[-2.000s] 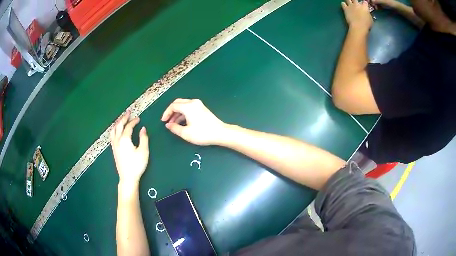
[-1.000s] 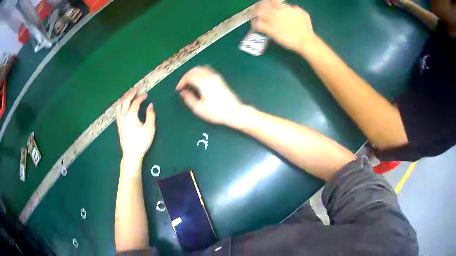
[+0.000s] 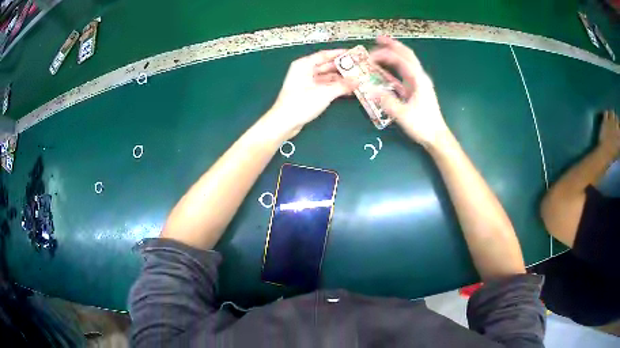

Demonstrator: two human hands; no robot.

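A handset housing (image 3: 368,88) with pinkish edges, a round part at its upper left end and green inside is held above the green table, tilted. My left hand (image 3: 314,85) grips its left side near the round end. My right hand (image 3: 412,95) is at its right side, slightly blurred, fingers curled over the housing; it seems to touch it. A white ring (image 3: 287,149) and another white ring (image 3: 266,199) lie near a dark smartphone (image 3: 300,224). White curved bits (image 3: 372,149) lie below the housing.
A worn pale strip (image 3: 272,42) crosses beyond my hands. Two housings (image 3: 87,41) lie at upper left, more at the left edge. Dark small parts (image 3: 39,221) are heaped at left. Further rings lie left. A person's arm (image 3: 578,194) is at right.
My hands, empty two seconds ago, now hold a housing. The neighbour's arm that reached over with a housing a second ago has withdrawn. The view has turned, so the phone shows nearer the middle.
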